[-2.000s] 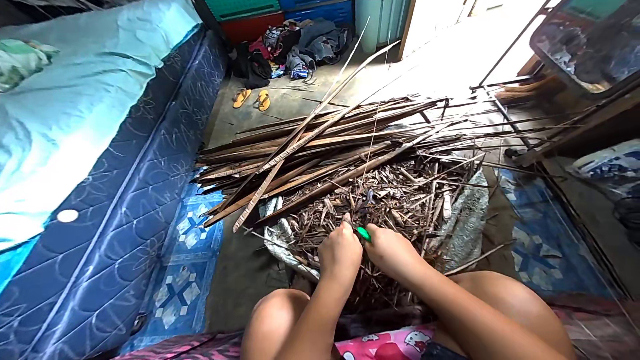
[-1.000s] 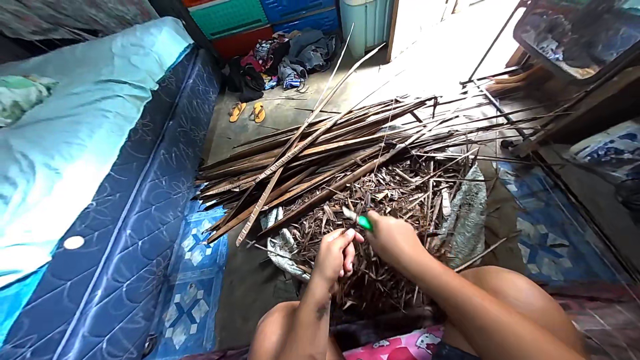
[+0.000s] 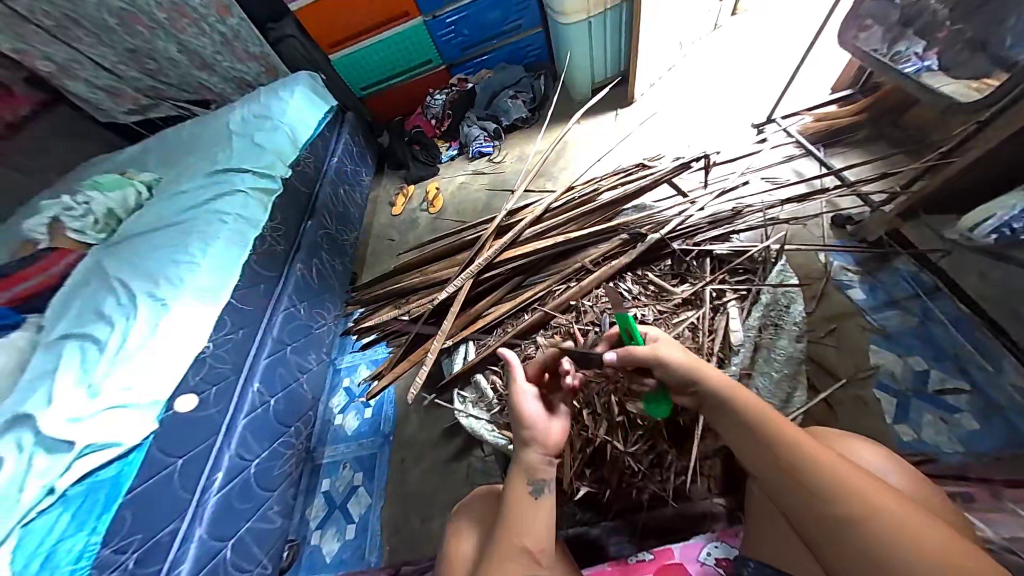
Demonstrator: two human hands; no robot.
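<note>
My right hand point(image 3: 660, 364) is closed around a green-handled knife point(image 3: 630, 328), its short blade pointing up and away from me. The same hand also pinches a dark strip of dried leaf or stalk point(image 3: 584, 357). To its left, my left hand point(image 3: 544, 400) is turned up with the thumb apart and the fingers curled near the end of that strip; it grips nothing that I can see. Under both hands lies a heap of brown dried plant scraps point(image 3: 616, 448) on a pale woven sack point(image 3: 772, 336). Long dried stalks point(image 3: 512, 248) lie piled across the heap's far side.
On the left is a blue mattress point(image 3: 264, 320) with a light blue sheet. Yellow slippers point(image 3: 434, 198) and a clothes pile point(image 3: 480, 112) lie beyond the stalks, before coloured plastic drawers point(image 3: 388, 60). A framed mirror point(image 3: 936, 48) and wooden bars point(image 3: 920, 192) stand at the right.
My hands, close together two seconds ago, have moved apart. My left hand has opened out, and the knife blade now points away from me. The view has shifted somewhat.
</note>
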